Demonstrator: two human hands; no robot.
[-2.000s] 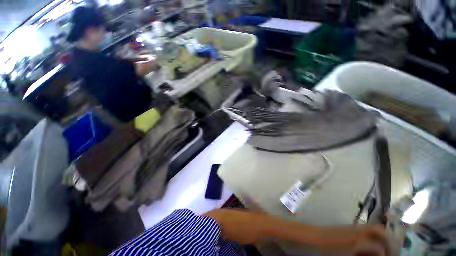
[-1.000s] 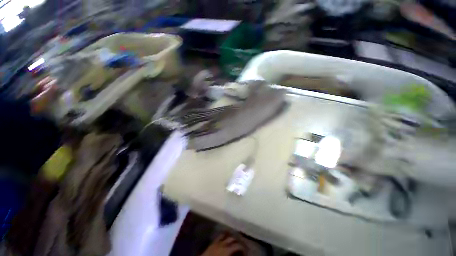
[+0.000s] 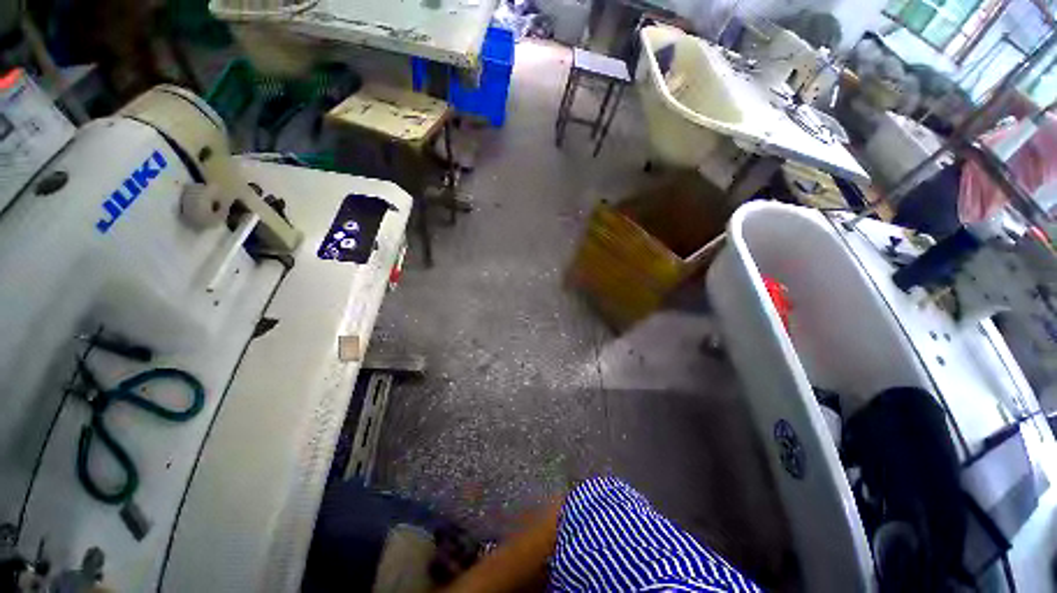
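The white sewing machine head (image 3: 151,220) with blue JUKI lettering stands on the left of the view. Dark green-handled scissors (image 3: 110,405) lie on the machine bed under its arm, with a small dark rectangle (image 3: 135,519) beside the lower loop. My right forearm, in a blue-and-white striped sleeve, reaches down and left at the bottom edge; its hand is cut off by the frame. My left hand is out of the picture. No fabric piece is visible at the machine.
A black switch plate (image 3: 357,228) is on the cream table's far end. Grey floor (image 3: 487,348) lies right of the table. A yellow-brown box (image 3: 632,261), wooden stool (image 3: 388,119), blue crate (image 3: 493,75) and white trough (image 3: 759,336) holding dark items stand around it.
The view has swung far right, from the fabric bundle and ticket to the machine's right end and the aisle. The hand at the bottom in the earlier frames is no longer visible.
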